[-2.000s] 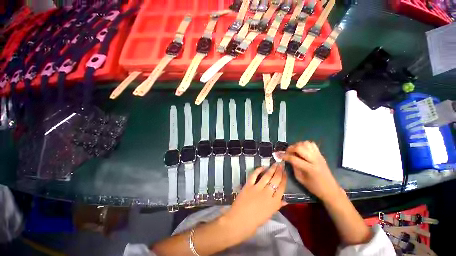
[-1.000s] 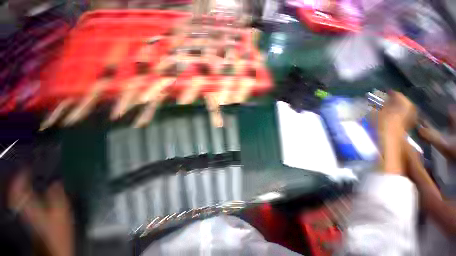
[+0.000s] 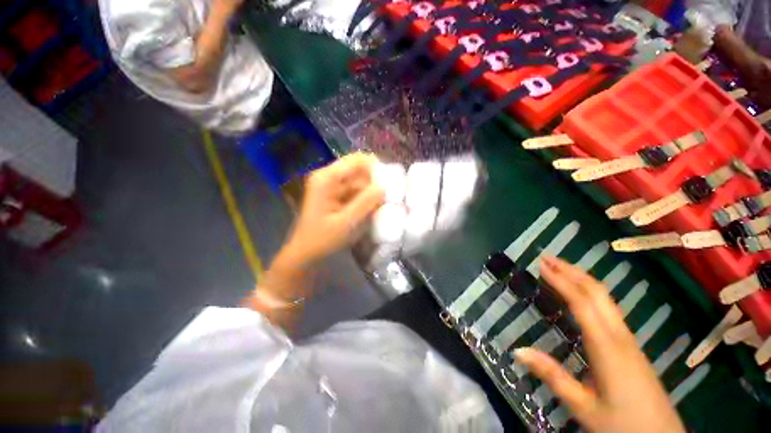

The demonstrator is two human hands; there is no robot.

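Observation:
The row of watches [image 3: 499,267] with pale grey-green straps and dark square faces lies slanting across the lower right of the bench. My right hand [image 3: 604,351] is over the row, thumb and fingers apart, covering part of it, with nothing seen in it. My left hand [image 3: 334,207] is at the bench's left edge, fingertips pinched beside clear film sheets [image 3: 380,127] with dark printed squares. Glare whitens the sheets' near part, so I cannot tell whether the fingers hold one.
A red tray [image 3: 626,106] with beige-backed watches laid across it is at the right. Navy-strapped watches [image 3: 497,59] lie on another red tray at the top. A person's white sleeve [image 3: 237,89] is at the upper left, near a blue bin [image 3: 287,152] beyond the bench edge.
The view has swung left. My hands have left the end watch; my left hand is now at the film sheets, and my right hand has opened over the row.

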